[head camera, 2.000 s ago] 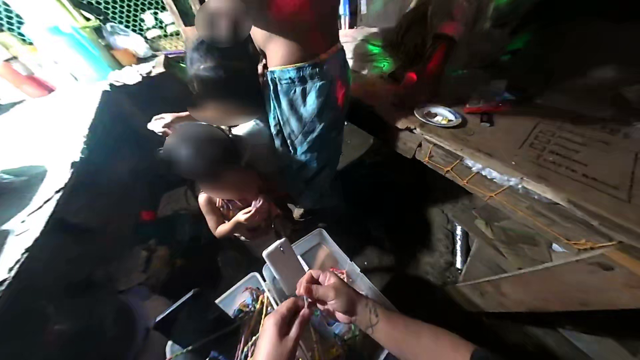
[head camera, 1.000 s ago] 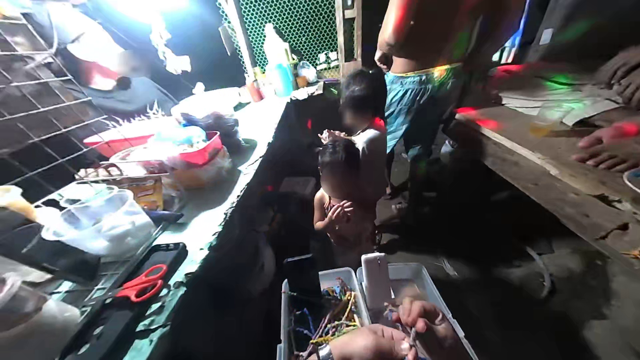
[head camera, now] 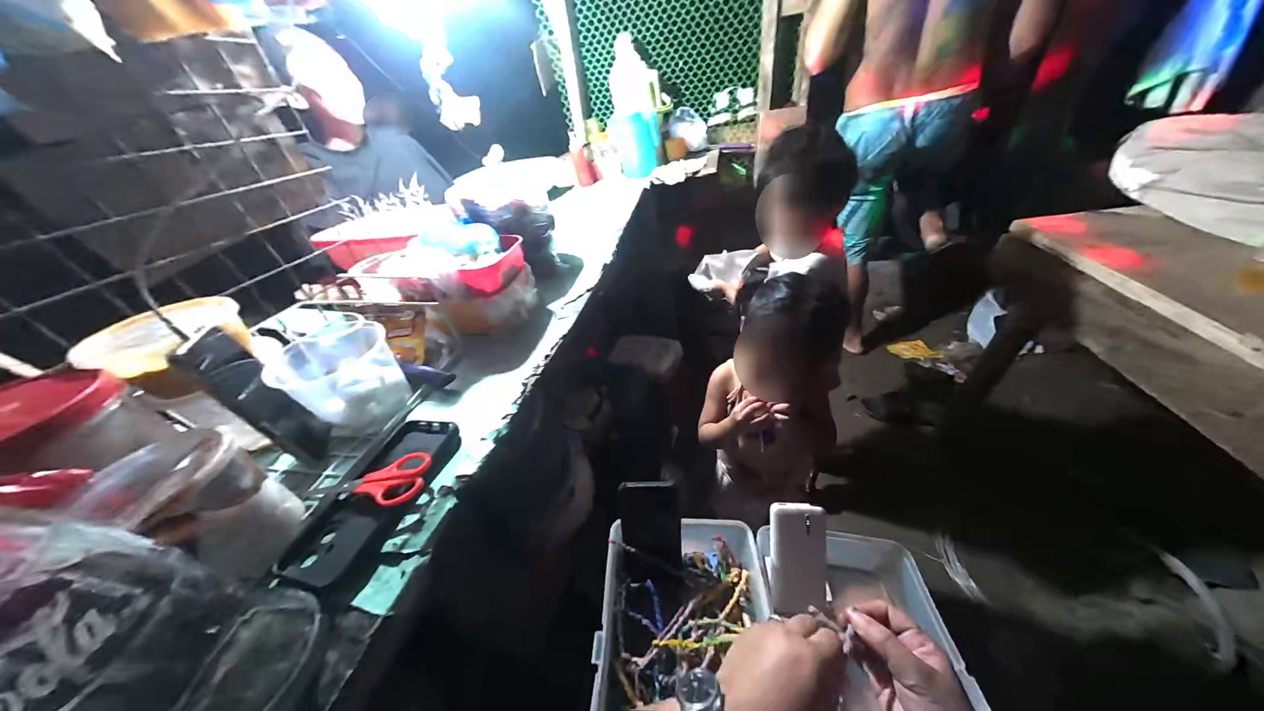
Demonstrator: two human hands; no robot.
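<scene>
At the bottom of the head view, my left hand (head camera: 785, 660), with a watch on its wrist, and my right hand (head camera: 904, 657) meet above a clear plastic box. Their fingertips pinch a small thin pale item (head camera: 847, 642), too blurred to name. Braided colourful cords (head camera: 691, 622) fill the left compartment of the plastic box (head camera: 604, 632). A dark phone (head camera: 650, 528) stands upright at its back. A white power bank (head camera: 798, 558) stands upright near the middle divider, just beyond my hands. The right compartment is partly hidden by my hands.
Left is a counter (head camera: 553, 326) with red-handled scissors (head camera: 395, 481) on a black phone case (head camera: 341, 553), clear plastic cups (head camera: 341, 370) and a red basket (head camera: 494, 267). Two small people (head camera: 770, 425) stand beyond the box; another person in blue shorts (head camera: 899, 138) is behind. A wooden platform (head camera: 1165, 286) is at right.
The view has swung left, bringing the counter and scissors into sight. My hands stay together above the box, fingers pinched. The person in blue shorts has shifted stance.
</scene>
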